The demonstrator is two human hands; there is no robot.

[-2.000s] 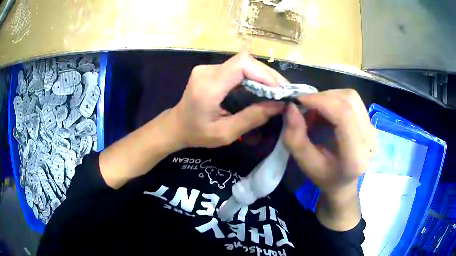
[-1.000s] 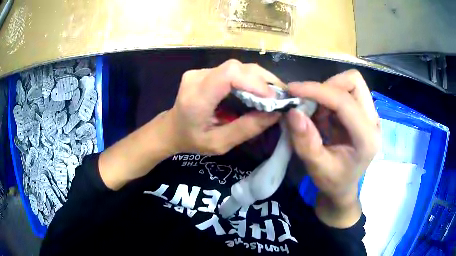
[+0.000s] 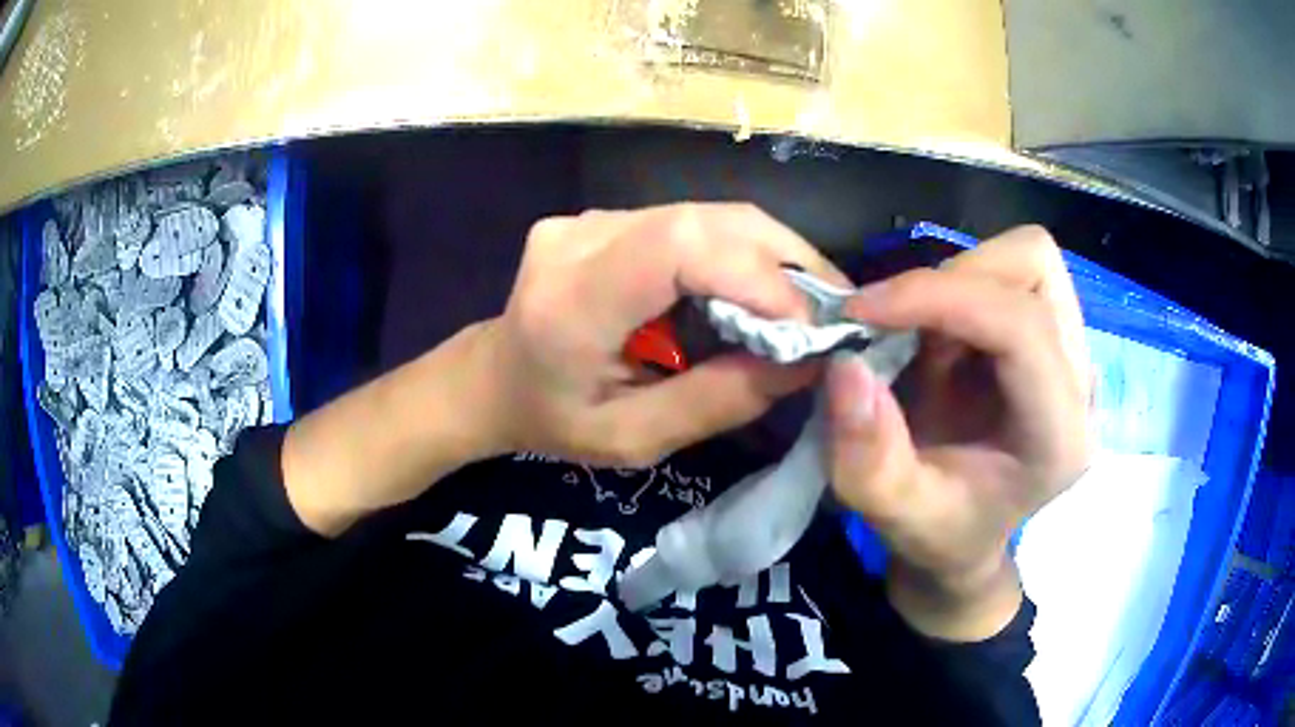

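A white-grey foot shell (image 3: 781,330) with moulded toes is held above my lap, toes pointing left. A pale lower leg (image 3: 760,518) joins it at the heel end and slants down-left across my shirt, its peg end free. A small dark part shows between them, mostly hidden by fingers. My left hand (image 3: 625,334) grips the toe end between thumb and fingers. My right hand (image 3: 980,384) pinches the heel and ankle end. A small red thing (image 3: 656,345) shows inside my left hand's curl; I cannot tell what it is.
A blue bin (image 3: 281,305) full of grey sole plates (image 3: 178,242) stands at the left. Another blue bin (image 3: 1243,426) with flat white contents stands at the right. The tan bench edge (image 3: 469,114) curves across the top, with a shallow square dish (image 3: 753,50) on it and a grey surface (image 3: 1150,78) beside it.
Both hands have moved slightly down and right with the foot and leg. The red thing in my left hand shows more clearly. The view has shifted, so less of the dish shows.
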